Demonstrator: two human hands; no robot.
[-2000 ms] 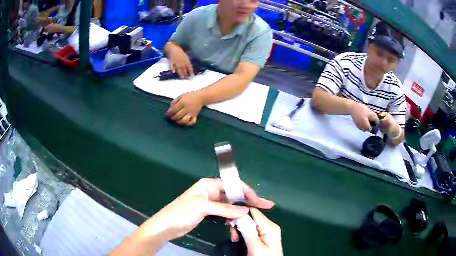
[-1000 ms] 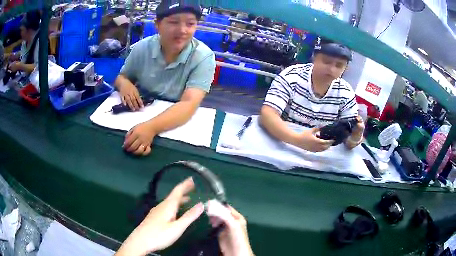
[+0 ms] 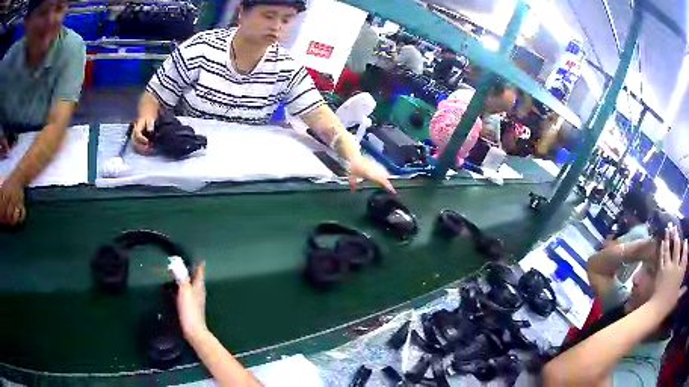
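Black headphones [image 3: 153, 237] lie on the green conveyor belt at the left, arch away from me, with one cup [image 3: 110, 267] at the far left and the other [image 3: 165, 342] nearer me. My right hand [image 3: 190, 301] is beside the near side of their headband, fingers apart, with a small white piece [image 3: 178, 270] at one fingertip. Whether the hand touches the headband is unclear. My left hand is not in view.
More headphones [image 3: 340, 255] lie on the green belt [image 3: 249, 302] to the right. Loose black parts [image 3: 461, 325] are heaped at the near right. A worker opposite reaches over the belt; a person's arms show at far right.
The view has turned right. The headphones that were between both hands are on the belt at the left. My left hand has left the picture. The striped-shirt worker has stretched an arm over the belt.
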